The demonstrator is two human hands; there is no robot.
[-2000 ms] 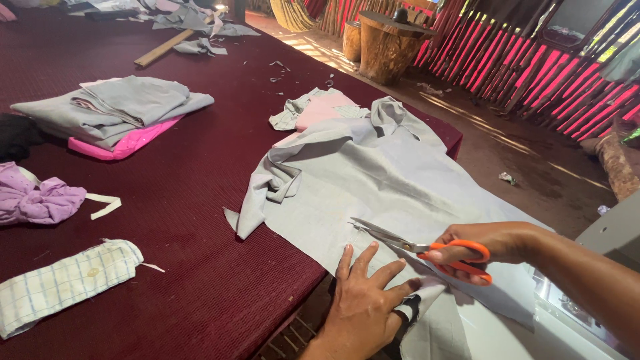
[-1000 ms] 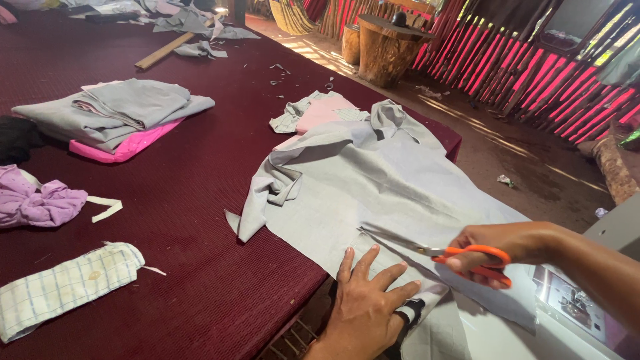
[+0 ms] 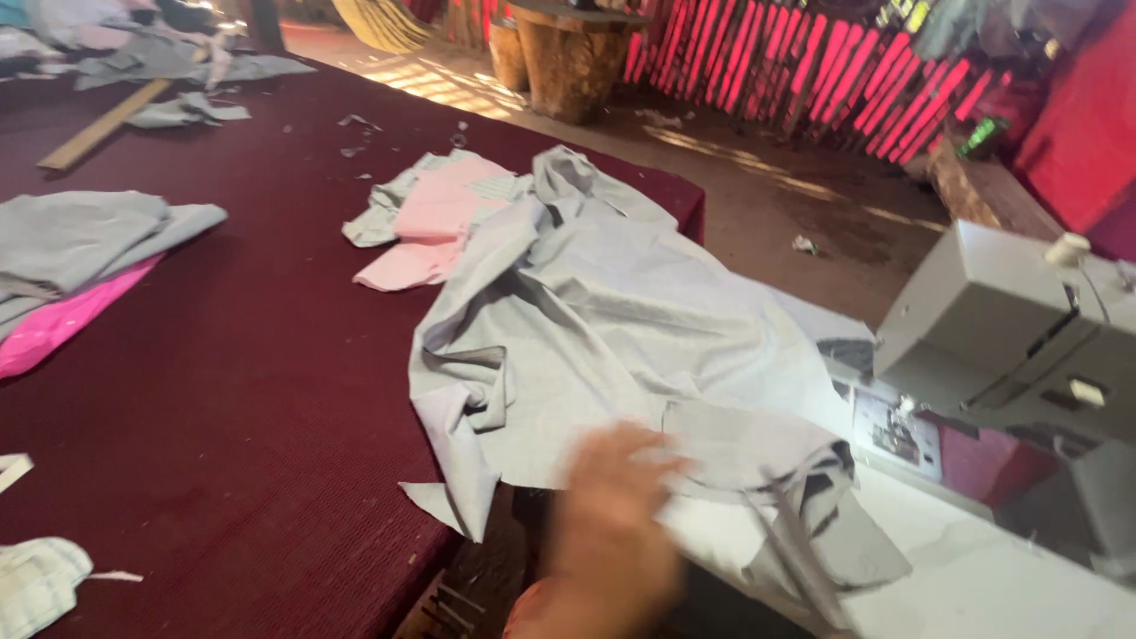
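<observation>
A large piece of light grey cloth [image 3: 639, 319] lies rumpled from the dark red table onto a white sewing machine bed. My left hand [image 3: 612, 532], strongly blurred, is over the cloth's near edge; whether its fingers pinch the cloth cannot be told. The blurred metal blades of a pair of scissors [image 3: 799, 550] show at the lower right, over the folded cloth end and the machine bed. The scissors' handles and my right hand are out of view below. Pink cloth [image 3: 435, 217] lies beside the far left part of the grey cloth.
A sewing machine [image 3: 1003, 328] stands at the right. On the dark red table [image 3: 266, 426] are folded grey cloth [image 3: 80, 240], a pink item [image 3: 71, 315], a wooden strip [image 3: 106, 124], scraps and a checked cloth piece [image 3: 40, 586]. Beyond stands a wooden stump [image 3: 572, 67].
The scissors have moved off the upper part of the cloth, toward the lower right. A section of cloth at the right is now folded over. The view has shifted right.
</observation>
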